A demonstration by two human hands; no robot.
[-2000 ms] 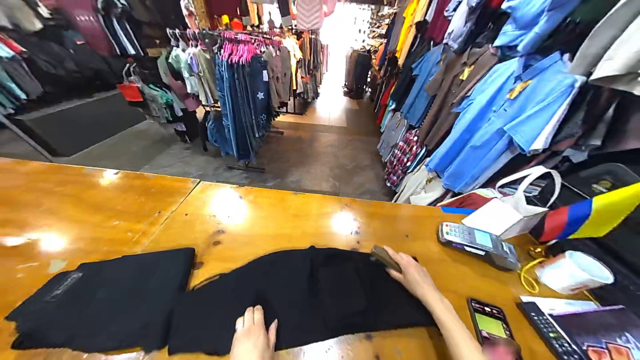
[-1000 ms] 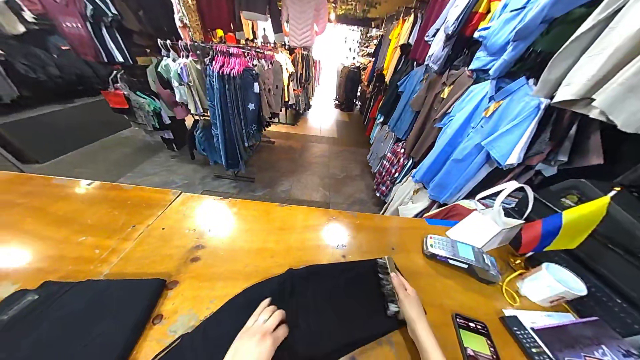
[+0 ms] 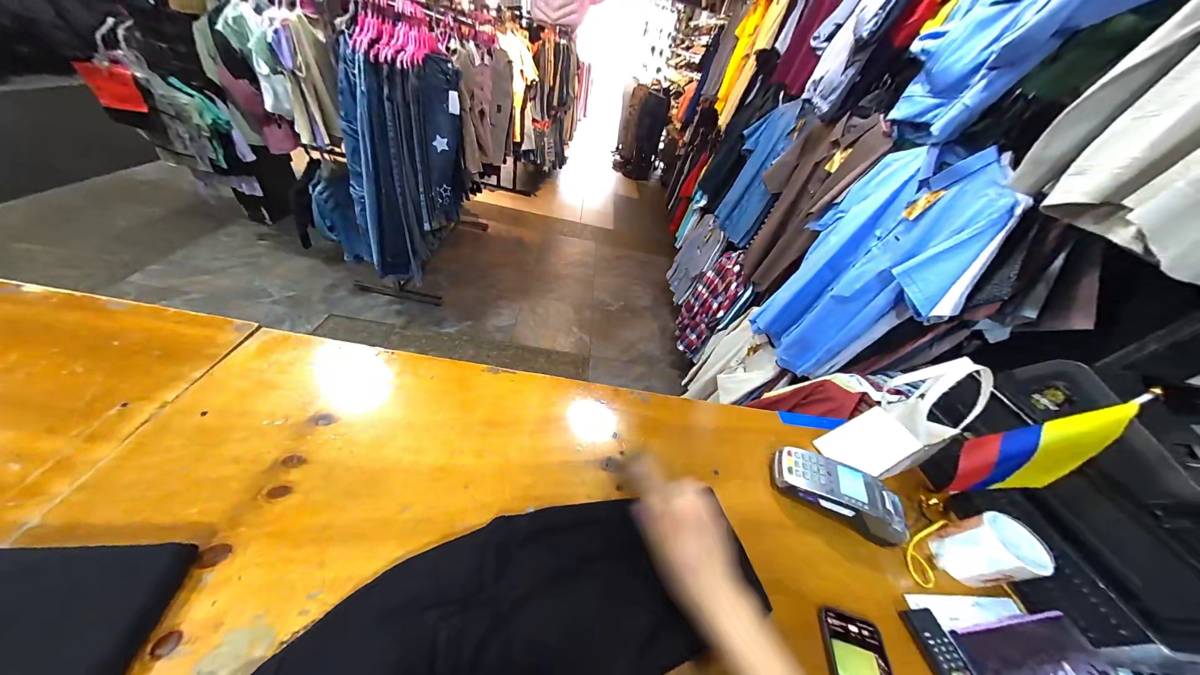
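Observation:
A black folded garment (image 3: 525, 591) lies on the wooden counter, its lower part cut off by the bottom edge of the head view. Over its right end is my right hand (image 3: 689, 534), badly blurred. A greyish-brown blur at the fingertips, seemingly the brush (image 3: 642, 471), extends just past the cloth's far edge; its bristles cannot be made out. A second folded black garment (image 3: 84, 600) rests at the lower left, apart from the first. My left hand is out of view.
Along the right side of the counter (image 3: 450, 412) are a card terminal (image 3: 839, 492), a white bag (image 3: 900, 431), a small striped flag (image 3: 1045, 448), a white mug (image 3: 994, 548), a phone (image 3: 853, 642) and a remote control (image 3: 936, 642). Clothes racks stand beyond.
The brush was plainly in my right hand on the garment's right end; that hand is now blurred there. My left hand, earlier on the garment, has gone from view. The view has shifted.

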